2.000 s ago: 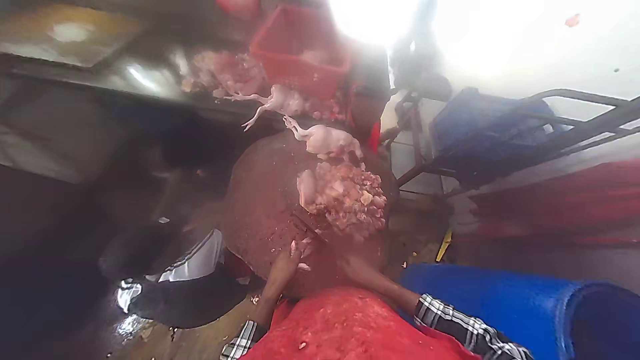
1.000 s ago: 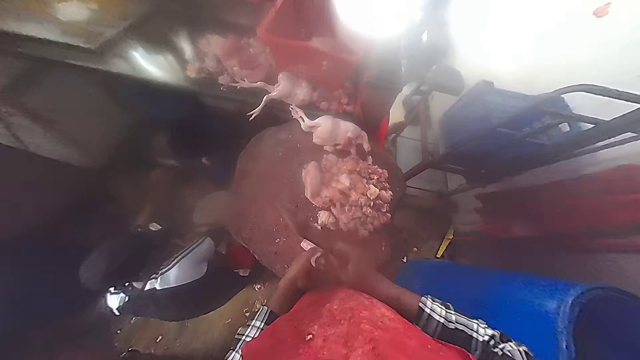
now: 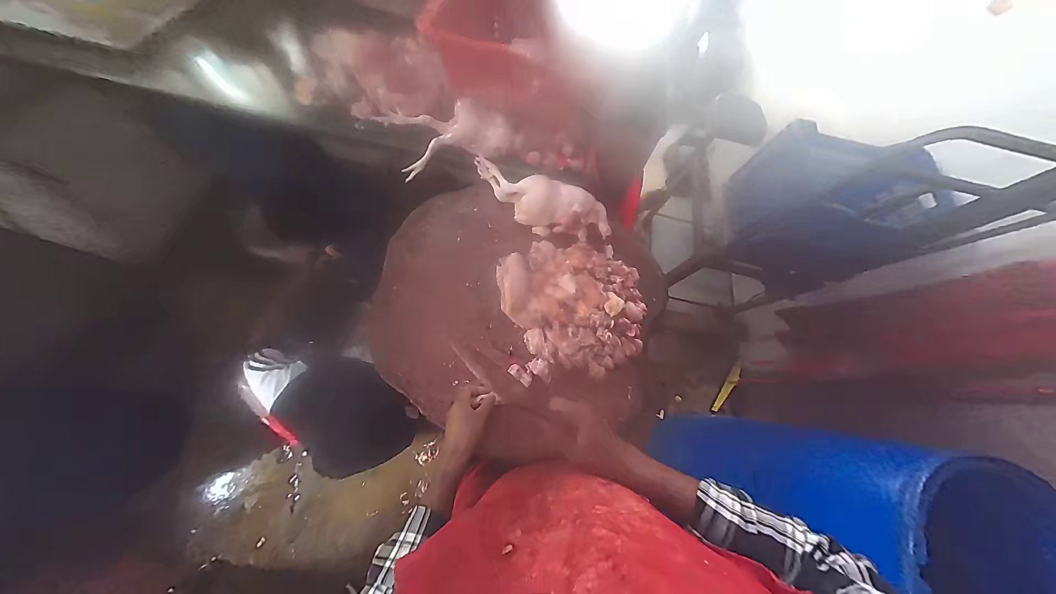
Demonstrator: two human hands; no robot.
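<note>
A round chopping block (image 3: 429, 289) stands before me, with a heap of cut raw poultry pieces (image 3: 586, 309) on its right half. A whole plucked bird (image 3: 557, 206) lies just beyond the heap, its legs to the left. My left hand (image 3: 469, 412) is at the block's near edge, fingers closed on a small pale piece of meat (image 3: 487, 399). Close on its right, my right hand (image 3: 577, 425) is blurred and low over the block; its grip is unclear. A faint blade-like shape (image 3: 478, 367) shows ahead of the hands. Small pieces (image 3: 521, 374) lie near the heap.
A second plucked bird (image 3: 483, 128) lies beyond the block, near a red plastic crate (image 3: 495, 62) and more raw meat (image 3: 371, 70). A blue barrel (image 3: 784, 470) lies at the near right. Behind it are a metal frame (image 3: 982, 198) and a blue crate (image 3: 825, 198).
My left hand stays near the block's front edge, and its fingers have shifted a little. Small pieces now lie at the heap's near left side. The birds stay in place.
</note>
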